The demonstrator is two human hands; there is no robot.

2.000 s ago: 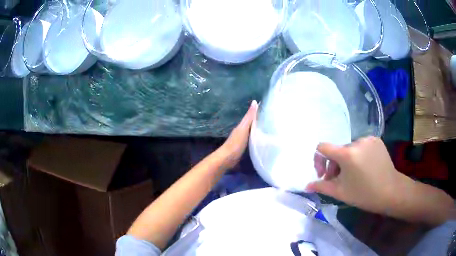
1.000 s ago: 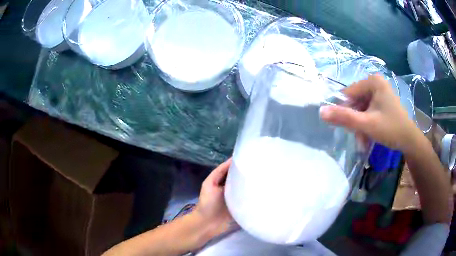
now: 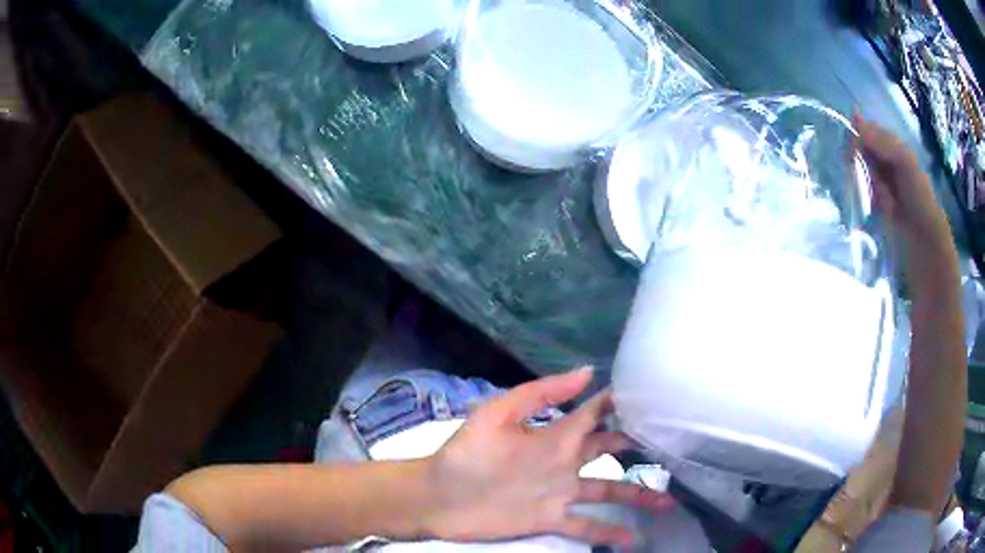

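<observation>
A clear container with a white lower section (image 3: 756, 346) is tilted at the right, above the bench edge. Its transparent upper part points up and away. My right hand (image 3: 894, 178) is at the far right of its clear rim and holds it, with the fingers partly hidden. My left hand (image 3: 524, 464) is below and left of the white base, fingers spread, holding nothing. Its fingertips are close to the base; contact is unclear.
Similar containers (image 3: 545, 81) stand in a row on the film-covered green bench (image 3: 400, 173), one partly behind the held container. An open brown carton (image 3: 140, 281) is below the bench edge at left. Cardboard (image 3: 853, 508) shows at lower right.
The view has turned to the right. The container has shifted right and is tilted differently. My left hand has come off its base and spread its fingers. My right hand has moved to the far rim.
</observation>
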